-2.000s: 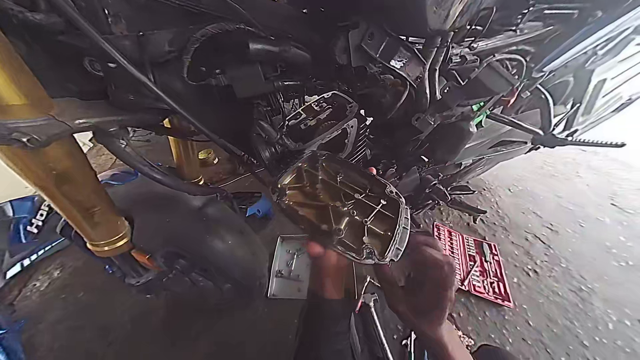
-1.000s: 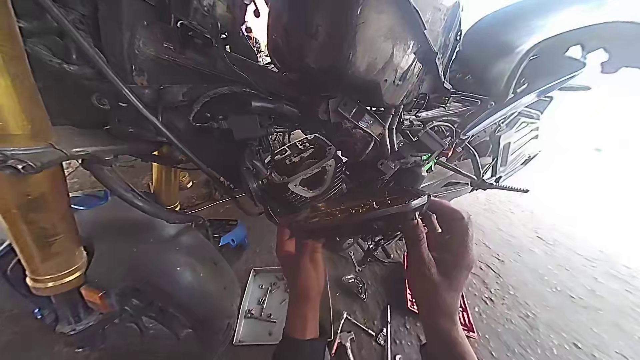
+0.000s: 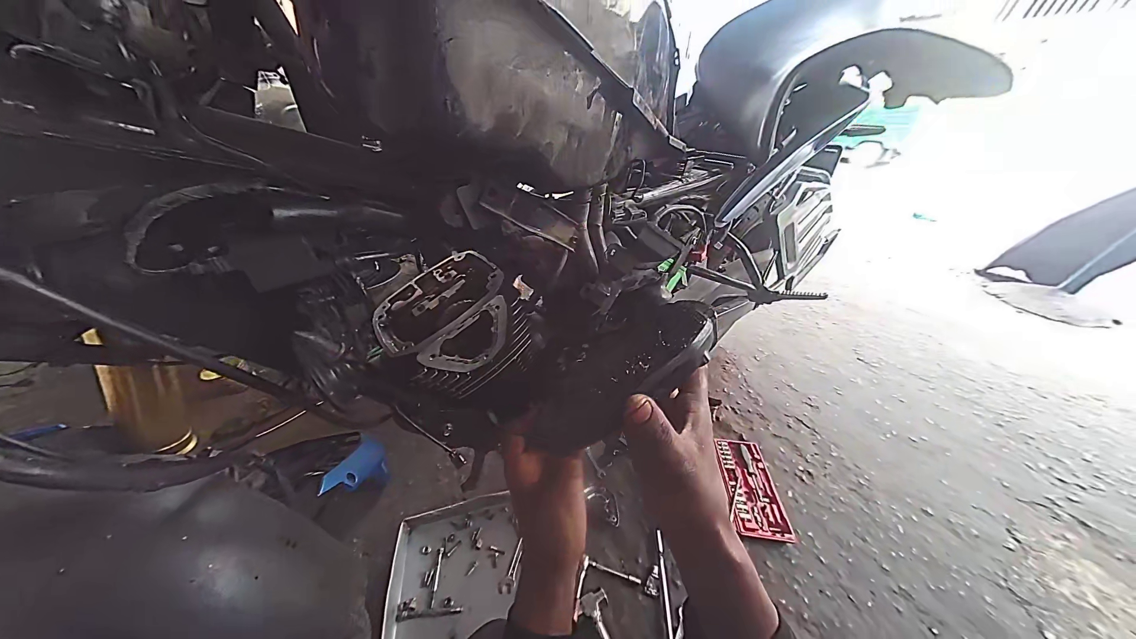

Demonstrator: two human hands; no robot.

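Observation:
Both hands hold a dark engine side cover (image 3: 621,364) against the lower side of a motorcycle engine, its outer face toward me. My left hand (image 3: 537,470) supports it from below at its left end; the fingers are mostly hidden behind it. My right hand (image 3: 670,435) grips the lower right edge, with the thumb on the near side. Left of the cover, the finned cylinder head (image 3: 475,359) stands exposed, with its open top (image 3: 435,302) and a triangular opening showing. Whether the cover touches the engine cannot be told.
Below lies a grey metal tray (image 3: 399,568) with bolts and small tools. Beside it are a hammer (image 3: 593,608) and other hand tools. A red socket set case (image 3: 754,493) lies on the ground at right. The front wheel fender (image 3: 177,559) fills the lower left; a footpeg (image 3: 799,295) sticks out at right.
The cover's ribbed inner side faced up two seconds ago; now its dark outer side shows and it is up against the engine. Both hands moved with it. The view has shifted.

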